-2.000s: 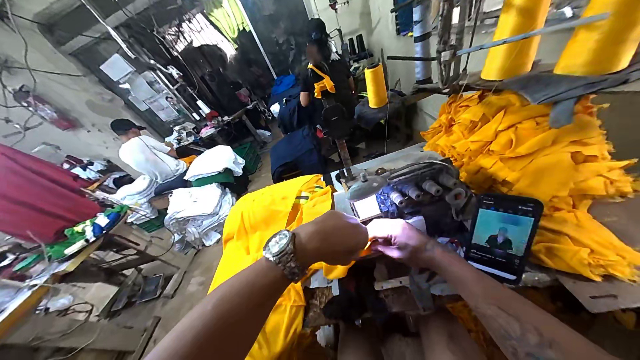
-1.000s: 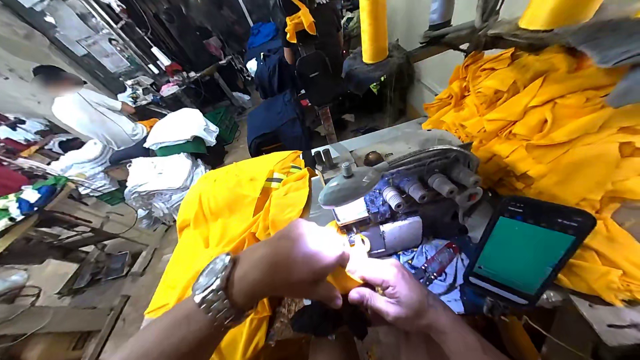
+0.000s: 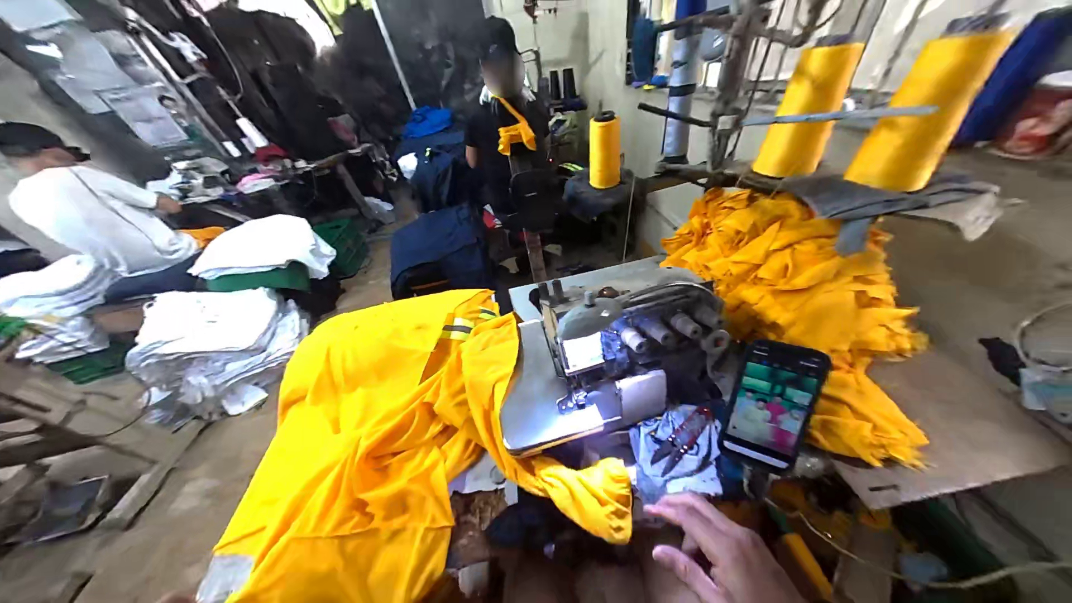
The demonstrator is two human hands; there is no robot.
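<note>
My right hand (image 3: 716, 548) is at the lower edge of the view with its fingers apart and nothing in it, just right of the sleeve end of a yellow garment (image 3: 368, 402). The garment drapes over the left side of an overlock sewing machine (image 3: 611, 360), whose lamp lights the needle area. Of my left hand at most a sliver shows at the bottom left edge, too little to tell. Red-handled thread snips (image 3: 682, 440) lie on a light blue cloth (image 3: 703, 477). A smartphone (image 3: 775, 404) with a lit screen stands tilted to the right of them.
A heap of yellow fabric pieces (image 3: 796, 293) lies right of the machine. Behind it stand yellow thread cones (image 3: 811, 109) on a rack. A person in dark clothes (image 3: 502, 142) is beyond the machine, a person in white (image 3: 92, 209) at left. White cloth stacks (image 3: 209, 327) stand at left.
Both hands have left the needle area, where they held the yellow fabric. The right hand is now lower and open; the sleeve end hangs at the machine's front. The phone's screen picture has changed.
</note>
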